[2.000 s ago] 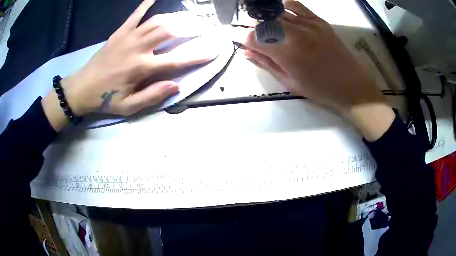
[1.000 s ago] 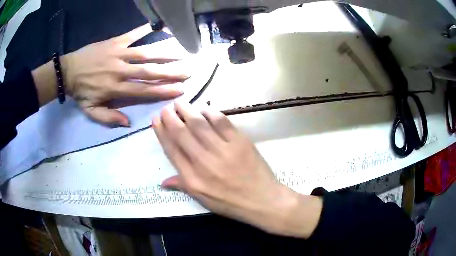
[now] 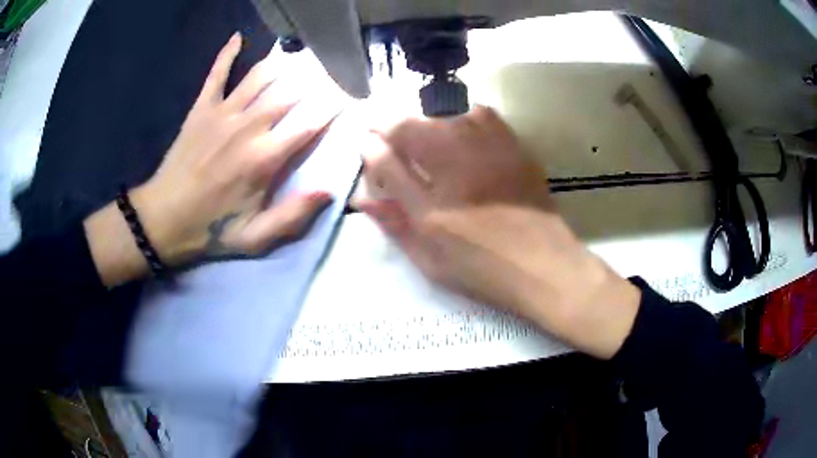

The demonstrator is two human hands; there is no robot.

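A garment piece lies under the white sewing machine head [image 3: 313, 36], its pale side [image 3: 224, 313] up near me and dark cloth [image 3: 116, 107] at the upper left. Its pale part hangs over the table's front edge. My left hand [image 3: 224, 161] lies flat on it, fingers spread, left of the needle area. My right hand [image 3: 466, 197] is blurred, at the piece's right edge just below the ribbed knob [image 3: 444, 95]. Its fingertips are near the cloth edge; whether they pinch it cannot be told. The needle area is partly lost in glare.
Black shears [image 3: 735, 215] lie on the right of the table, handles toward me. A tan strip [image 3: 654, 125] lies left of them. A printed ruler scale [image 3: 403, 335] runs along the table's front edge. A red bag [image 3: 788, 318] is at the far right.
The cloth has turned, its pale edge now running steeply down over the table's front. My right hand has moved right and up from the front of the cloth. My left hand is rotated, fingers pointing more upward.
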